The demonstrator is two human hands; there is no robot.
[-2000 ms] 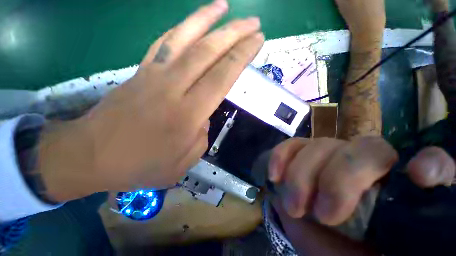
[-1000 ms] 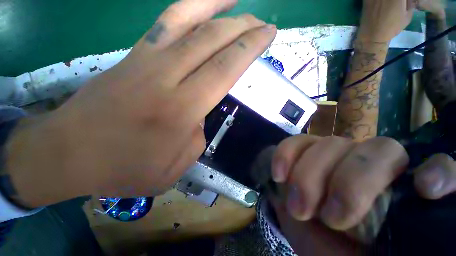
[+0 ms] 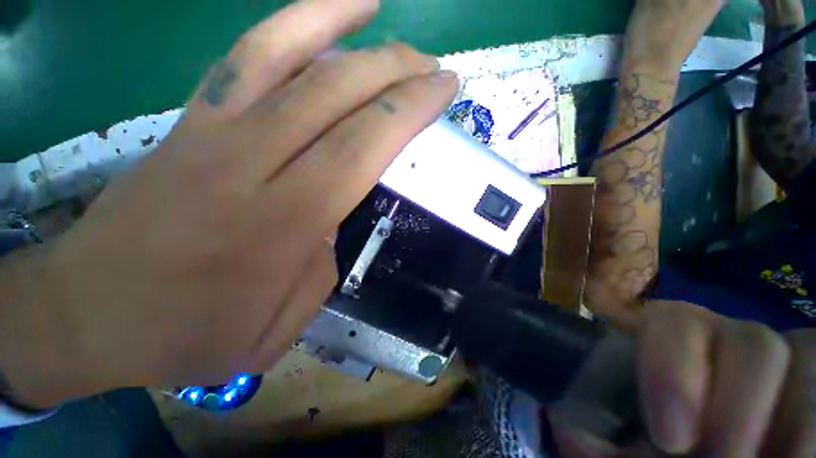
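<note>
My right hand [image 3: 707, 376], cut off by the lower right edge, is closed around a black electric screwdriver [image 3: 537, 344]. Its tip points left over the dark open hopper of the silver-white screw feeder [image 3: 447, 170]. My left hand [image 3: 206, 215] is spread flat over the feeder's left side, palm down, and hides that part. Whether it touches the feeder or holds anything beneath cannot be seen. A round LED circuit board [image 3: 219, 394] glows blue at the lower left, partly under my left hand.
A cardboard mat [image 3: 295, 411] lies below the feeder. A shallow tan box [image 3: 568, 237] stands right of it. Another person's tattooed arm [image 3: 631, 197] and a black cable [image 3: 698, 100] are at the right. Behind is the green conveyor belt [image 3: 510, 22] with a white edge rail [image 3: 98, 143].
My right hand has moved right and down, and the screwdriver's barrel and tip now show over the hopper. My left hand has shifted slightly left in view. The board sits lower, more covered.
</note>
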